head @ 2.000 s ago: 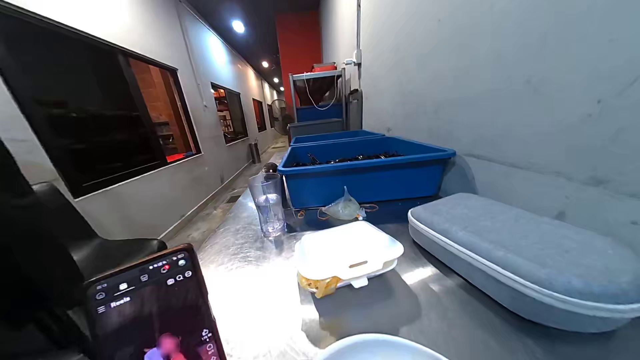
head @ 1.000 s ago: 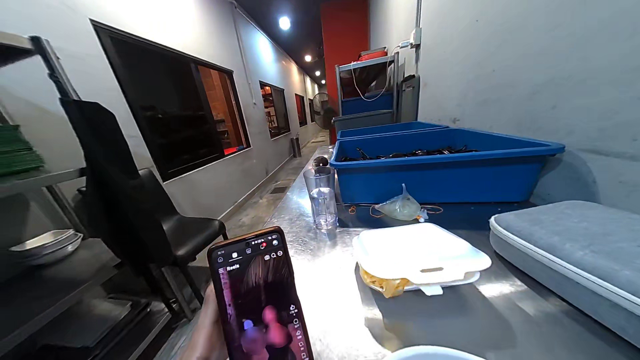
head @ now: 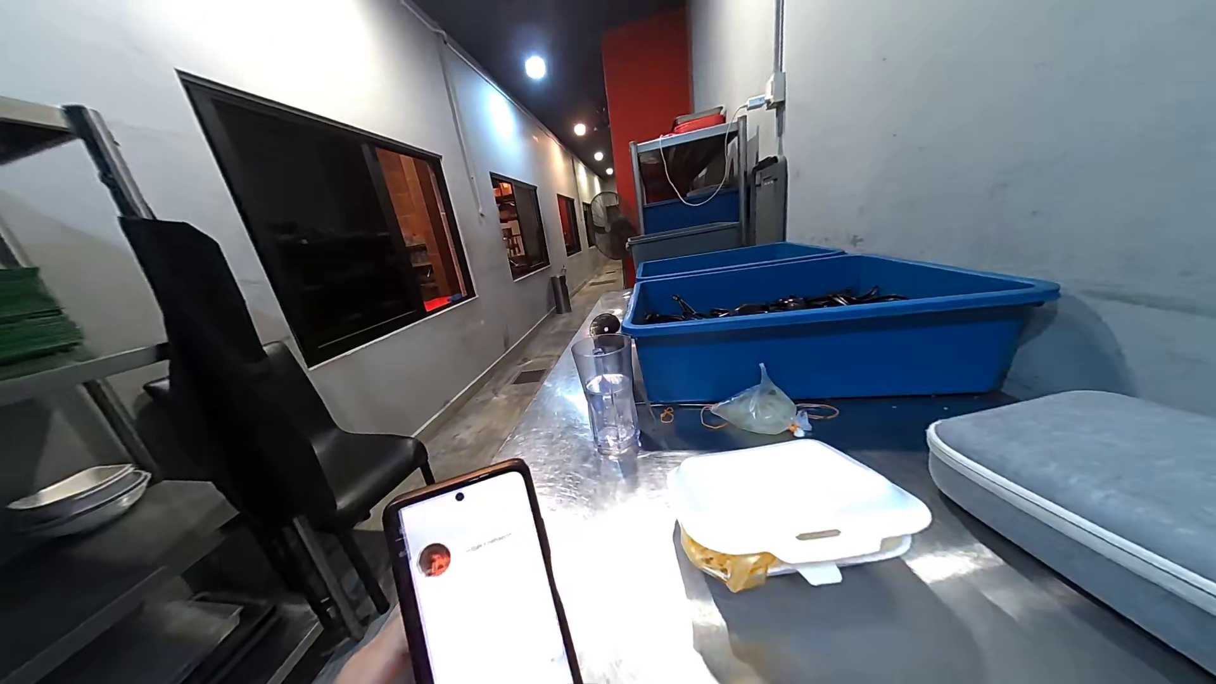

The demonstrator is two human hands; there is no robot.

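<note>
A smartphone (head: pixel 489 589) with a bright white screen stands upright at the lower middle, held by my left hand (head: pixel 377 655), of which only a small part shows beside the phone's lower left edge. My right hand is out of view. Right of the phone, on the metal table, lies a white foam food box (head: pixel 798 499) with yellowish wrapping sticking out at its front left corner. A clear tumbler (head: pixel 608 394), partly filled with clear liquid, stands behind. Near it rests a tied plastic bag (head: pixel 758 410) of pale liquid.
Blue tubs (head: pixel 826 347), the front one holding dark items, stand farther back. A grey zippered case (head: pixel 1092 484) lies at the right. To the left are a black chair (head: pixel 366 465) and a metal shelf (head: pixel 85 366) with stacked metal dishes (head: pixel 84 499).
The phone's screen has turned from a dark video picture to a mostly white page. Since the oldest frame, the view has swung left, bringing the shelf in.
</note>
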